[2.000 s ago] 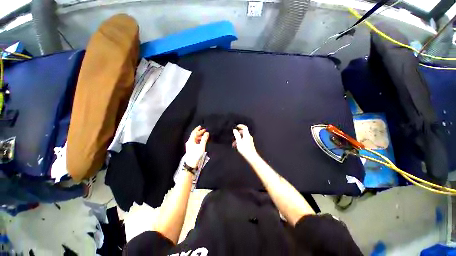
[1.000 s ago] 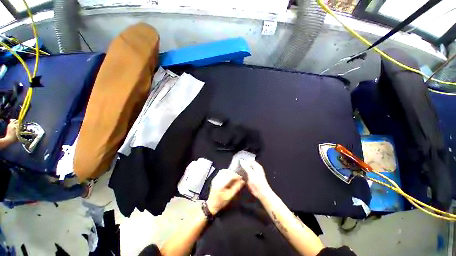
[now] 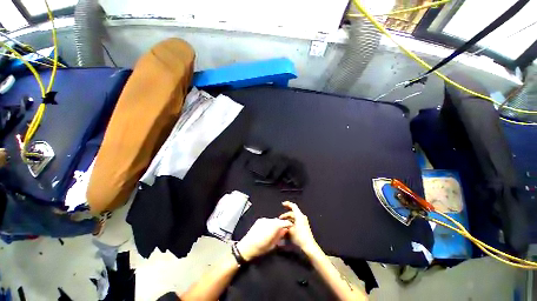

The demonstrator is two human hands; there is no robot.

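My left hand (image 3: 263, 234) and my right hand (image 3: 299, 225) are together at the table's front edge, close to my body. Their fingertips meet; a small dark thing may be between them, too small and dark to tell. A loose heap of small black pieces (image 3: 275, 170) lies beyond the hands at the table's centre, with a small light piece (image 3: 254, 150) at its back left. A flat stack of small white-grey pieces (image 3: 229, 215) lies left of my left hand.
Grey cut panels (image 3: 203, 132) and black cut panels (image 3: 165, 218) lie at left beside the brown sleeve board (image 3: 144, 123). A steam iron (image 3: 397, 199) stands at right by its blue rest (image 3: 446, 194). A blue bar (image 3: 247, 73) lies at the back. Another person's hand shows at far left.
My hands came back from the black heap toward my body. A white-grey piece held a second ago no longer shows in them. The view has shifted, and the neighbour's hand has drawn left from their iron.
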